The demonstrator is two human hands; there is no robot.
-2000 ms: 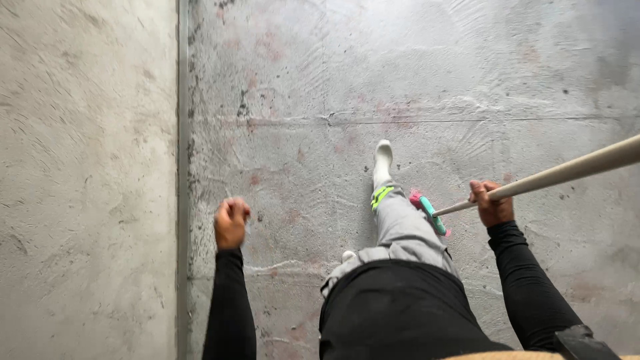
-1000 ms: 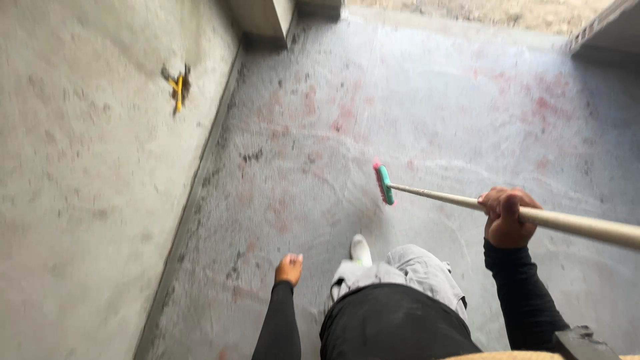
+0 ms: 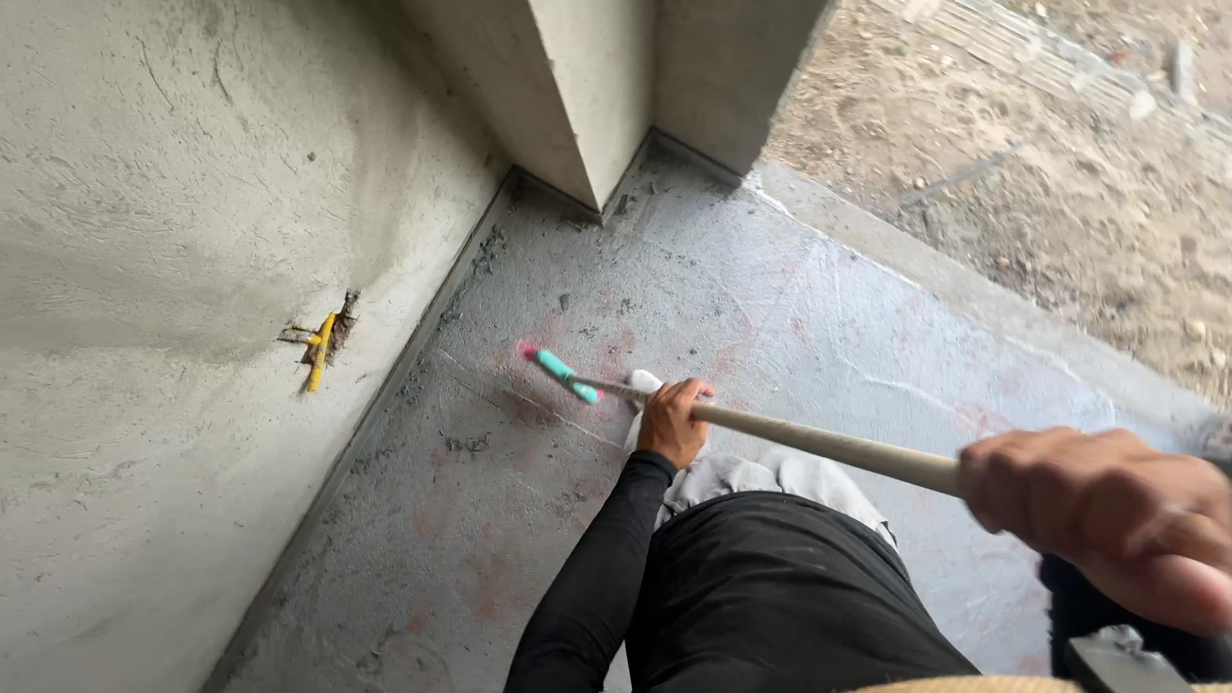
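Note:
A broom with a turquoise head (image 3: pixel 555 368) and pink bristles is down at the concrete floor (image 3: pixel 520 462), left of my white boot (image 3: pixel 645 381). Its long pale handle (image 3: pixel 828 439) slants across to the right, passing over my grey trousers. My left hand (image 3: pixel 676 422) is closed round the lower part of the handle, near the boot. Farther up, at the right of the view, my right hand (image 3: pixel 1097 510) grips the handle near its upper end; it is large and slightly blurred.
A plastered wall (image 3: pixel 192 212) with a yellow conduit (image 3: pixel 322 351) in a broken hole stands at the left. Concrete pillars (image 3: pixel 602 96) rise at the top. Small debris (image 3: pixel 491 248) lies along the wall's base. Beyond the floor's edge at upper right is bare dirt (image 3: pixel 1020 164).
My left hand, free in both earlier frames, now holds the handle. My right hand has moved right, and the broom head is nearer the wall. The view has turned toward the corner.

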